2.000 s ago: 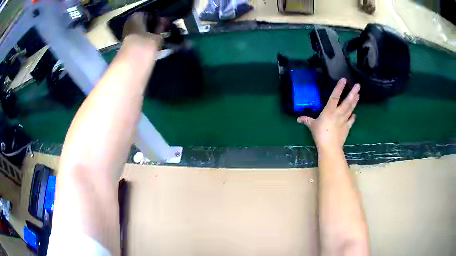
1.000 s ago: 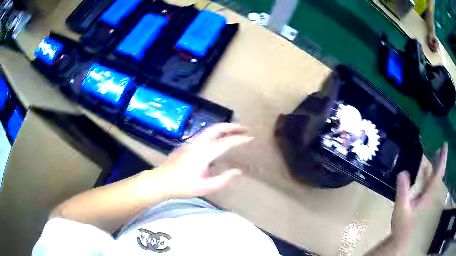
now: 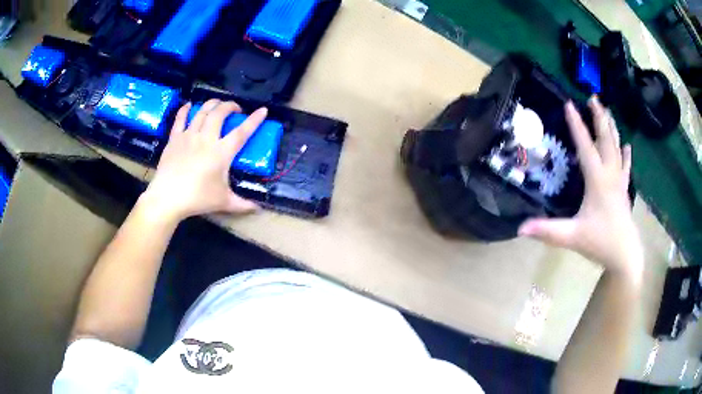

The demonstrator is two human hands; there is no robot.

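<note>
My left hand [image 3: 196, 161] lies over a black base cover [image 3: 312, 169], its fingers on the blue battery pack [image 3: 262, 148] and its thumb at the near edge. A red lead with a small white connector [image 3: 303, 148] shows beside the pack. My right hand [image 3: 604, 204] is at the right side of the black main housing [image 3: 469, 165], fingers spread over its rim and thumb at the near side. Inside the housing show a white gear [image 3: 550, 165] and a smooth white disc [image 3: 528, 127]. How firmly the right hand touches is hard to tell.
More covers with blue packs [image 3: 137, 104] lie at the upper left. A brown carton [image 3: 69, 223] is at the left. On the green belt [image 3: 493, 46] stands another black unit with a blue pack [image 3: 588, 69]. A black part [image 3: 679, 304] is at the right edge.
My left hand has moved left and come down on the nearest cover, whose right end has swung outward. My right hand has come over the housing's right side. The view has shifted.
</note>
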